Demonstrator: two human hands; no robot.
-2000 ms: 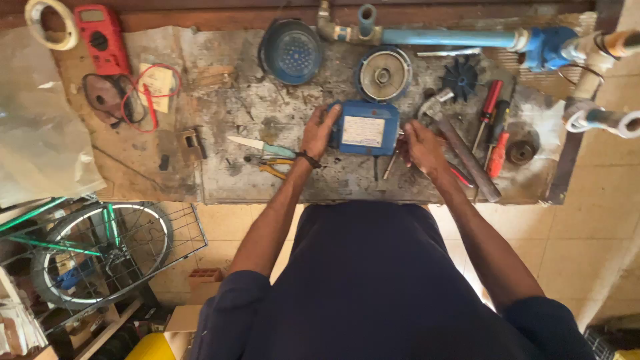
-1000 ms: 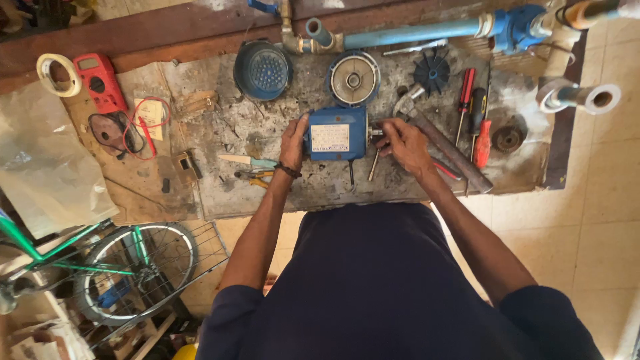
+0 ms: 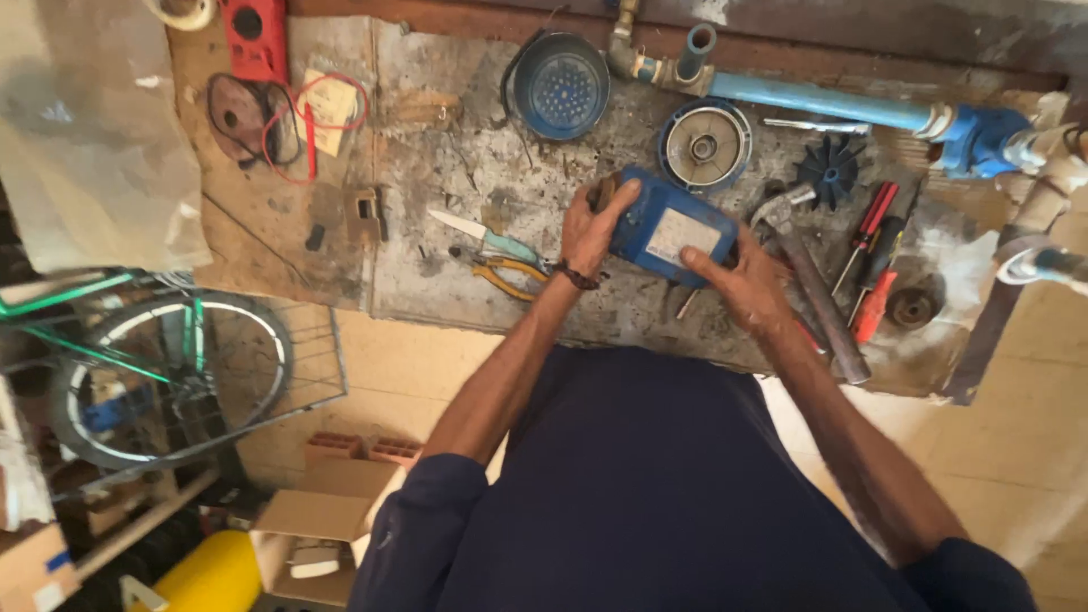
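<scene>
Between my hands is a blue metal motor housing (image 3: 629,225) with a white label that bears writing, tilted down to the right. My left hand (image 3: 588,223) grips its left end, thumb on top. My right hand (image 3: 748,276) holds the right end, thumb on the label. Just behind the housing lies a round blue motor end cover (image 3: 704,146) with a hub in its centre. A blue perforated fan cover (image 3: 561,85) lies farther left. To the right are a black cooling fan (image 3: 830,172) and a claw hammer (image 3: 816,293). A knife (image 3: 484,234) and yellow-handled pliers (image 3: 510,276) lie left of my left hand.
Screwdrivers (image 3: 869,304) and a round dark part (image 3: 915,306) lie at the right. Blue pipework (image 3: 820,98) crosses the back right. A red multimeter (image 3: 257,38) with leads lies back left. Below the bench's left side are a bicycle wheel (image 3: 285,348) and a cardboard box (image 3: 306,514).
The blue housing has gone from level to tilted. My right hand has moved from the shaft at its right end onto the housing, its thumb now over the label.
</scene>
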